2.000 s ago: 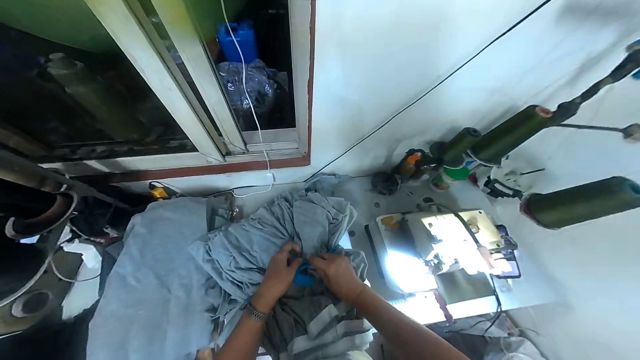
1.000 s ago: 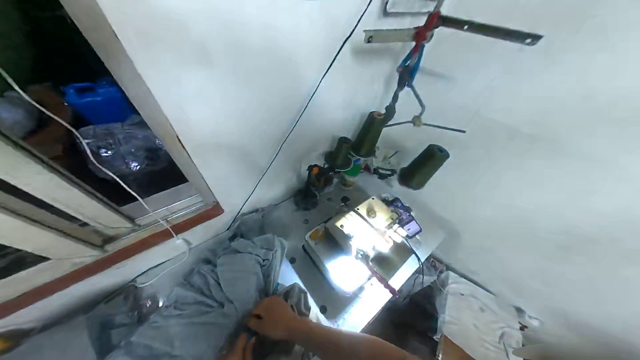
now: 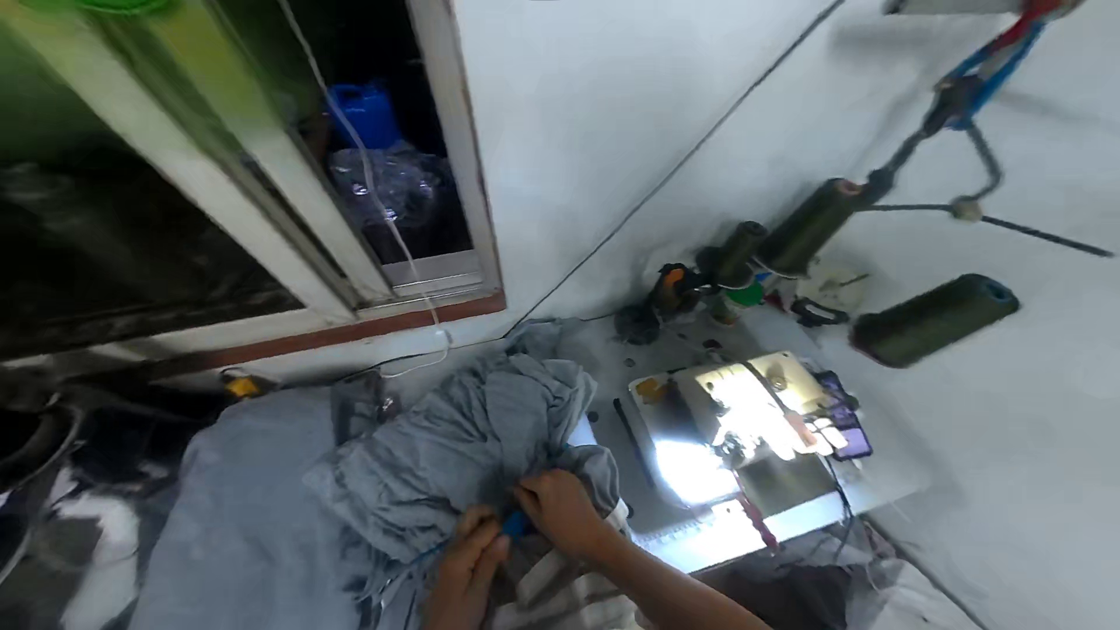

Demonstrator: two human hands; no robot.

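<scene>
A bunched heap of grey fabric (image 3: 490,411) lies on the table in front of me. My left hand (image 3: 468,560) is at its near edge, fingers curled beside a small blue object (image 3: 516,523) that I cannot identify. Just right of it, my right hand (image 3: 560,507) pinches the fabric's edge. The blue object sits between the two hands, partly covered. To the right stands a sewing machine (image 3: 752,402) with its lamp lit.
Flat grey cloth (image 3: 262,507) spreads at the left. Cones of dark green thread (image 3: 936,319) stand behind the machine, near a phone (image 3: 844,416). A window frame (image 3: 411,306) and a hanging white cable border the back.
The view swung right, then back left. Both hands remain at the grey fabric, with the blue object between them as two seconds ago.
</scene>
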